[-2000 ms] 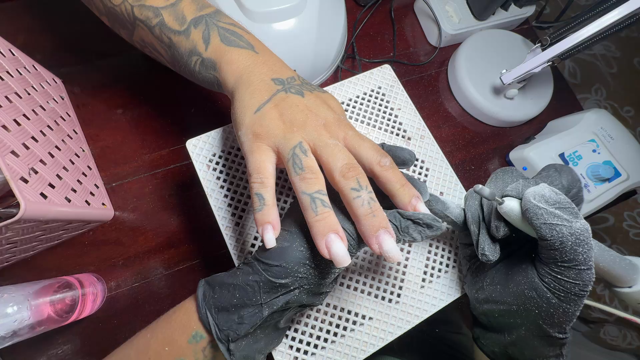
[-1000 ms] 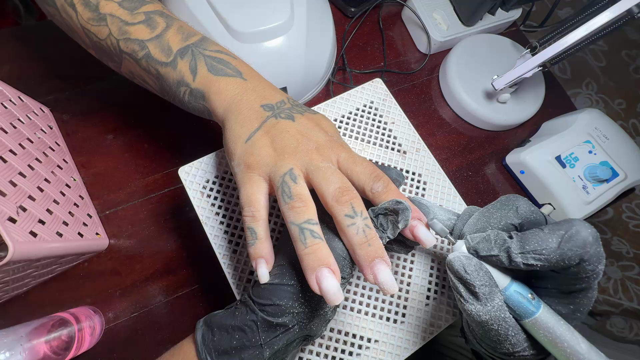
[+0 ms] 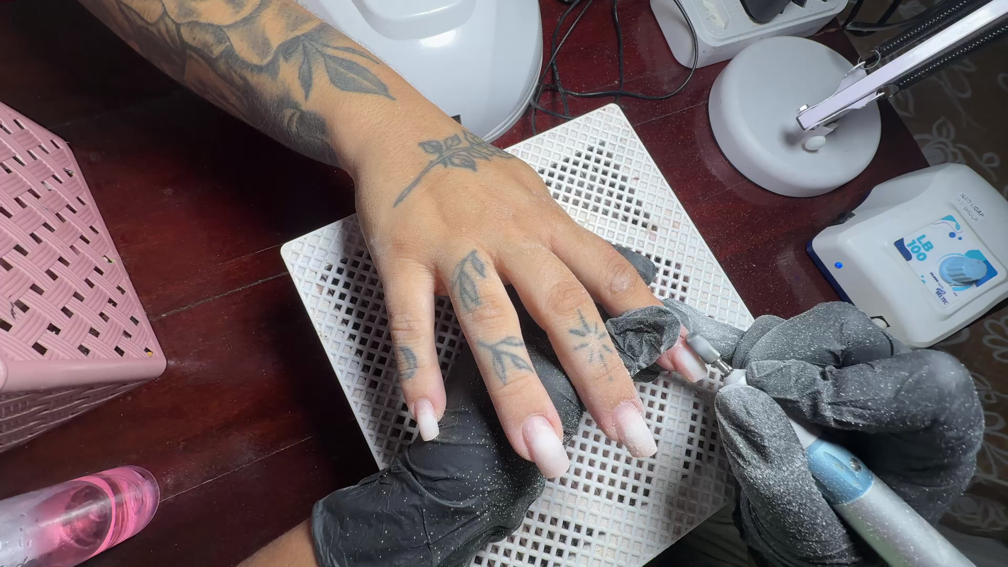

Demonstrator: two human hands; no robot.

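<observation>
My right hand (image 3: 843,409), in a dusty black glove, grips an electric nail drill handpiece (image 3: 874,504). Its cylindrical bit (image 3: 702,348) is at the nail of the other person's index finger (image 3: 687,361); whether they touch cannot be told. My left hand (image 3: 472,441), also gloved in black, lies under the other person's tattooed hand (image 3: 472,213), its fingertips closed around that index finger near the nail. The other fingers are spread, with long pale pink and white nails. Beneath the hands is a white perforated dust collector grille (image 3: 630,189), speckled with dust.
A pink woven plastic basket (image 3: 71,260) and a bottle of pink liquid (image 3: 87,512) are at the left. Behind stand a white domed device (image 3: 465,63), black cables (image 3: 614,94) and a white power strip (image 3: 724,31). A lamp base (image 3: 787,118) and a drill control unit (image 3: 921,244) stand at the right.
Two seconds ago the drill bit was held away from the nails, at the right; my right hand has since brought it to the index fingernail. My left fingertips have shifted along that finger.
</observation>
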